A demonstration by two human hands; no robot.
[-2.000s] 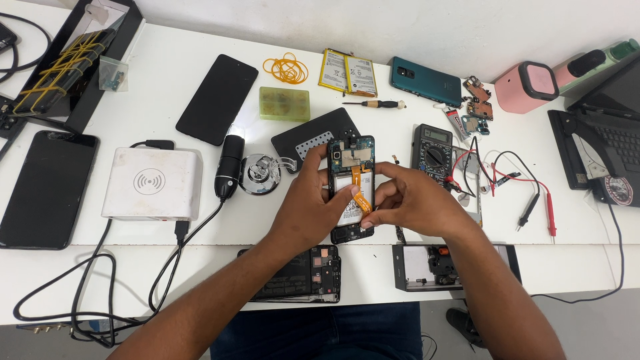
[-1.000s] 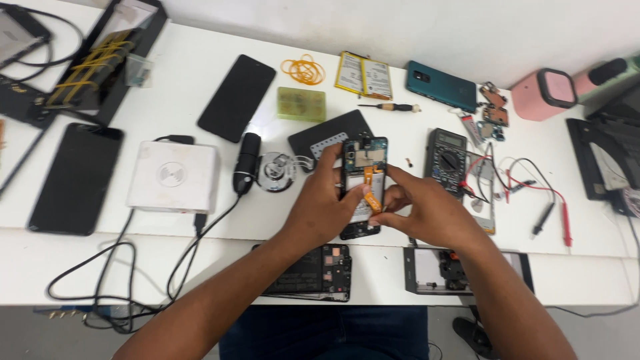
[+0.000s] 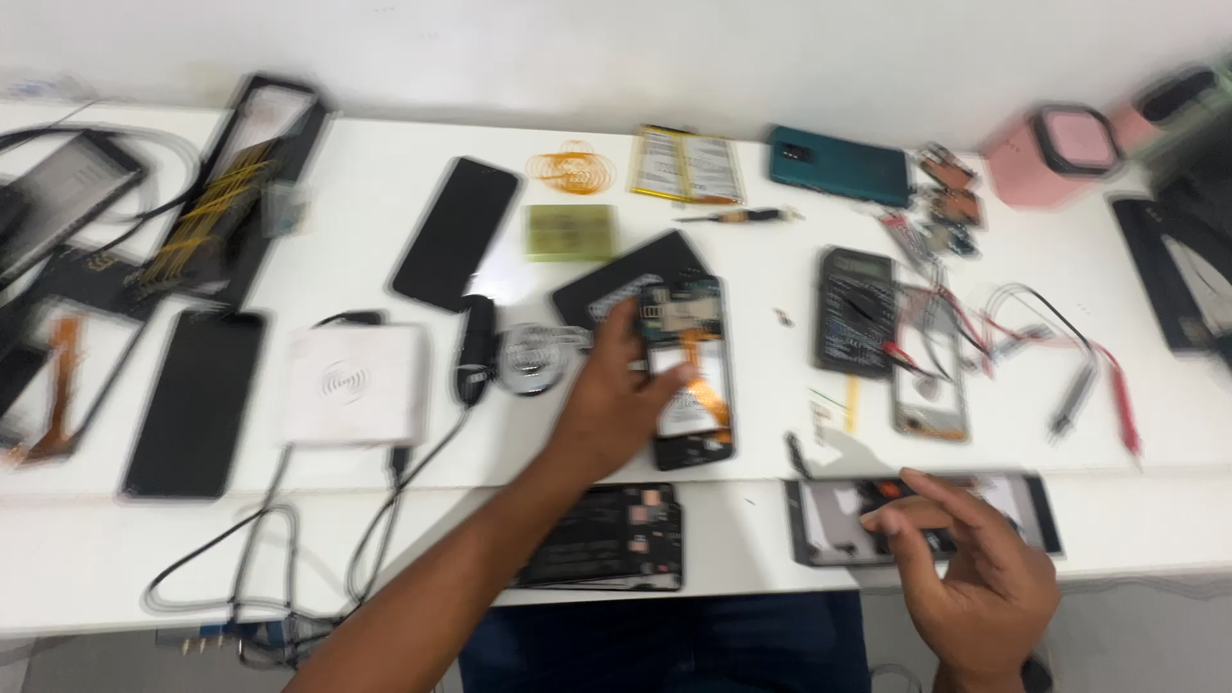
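My left hand (image 3: 621, 395) grips an opened smartphone (image 3: 717, 385) by its left side, thumb over the battery. An orange flex cable (image 3: 705, 390) runs down across the white battery of that phone, below the exposed circuit board. My right hand (image 3: 972, 568) is apart from the phone, over a shallow black-edged box (image 3: 808, 525) that holds small parts; its fingers are spread and nothing shows between them. A second opened phone body (image 3: 606, 539) lies near the table's front edge, partly behind my left forearm. The view is blurred.
A multimeter (image 3: 855, 313) with red and black probes lies right of the phone. On the left are a white square box (image 3: 358, 385) with cables, a dark phone (image 3: 197, 404) and a handheld microscope (image 3: 475, 351). A screwdriver (image 3: 751, 217) lies further back.
My right hand has let go of the phone's flex cable and moved right and toward me, over the box. My left hand still holds the phone. The view has shifted.
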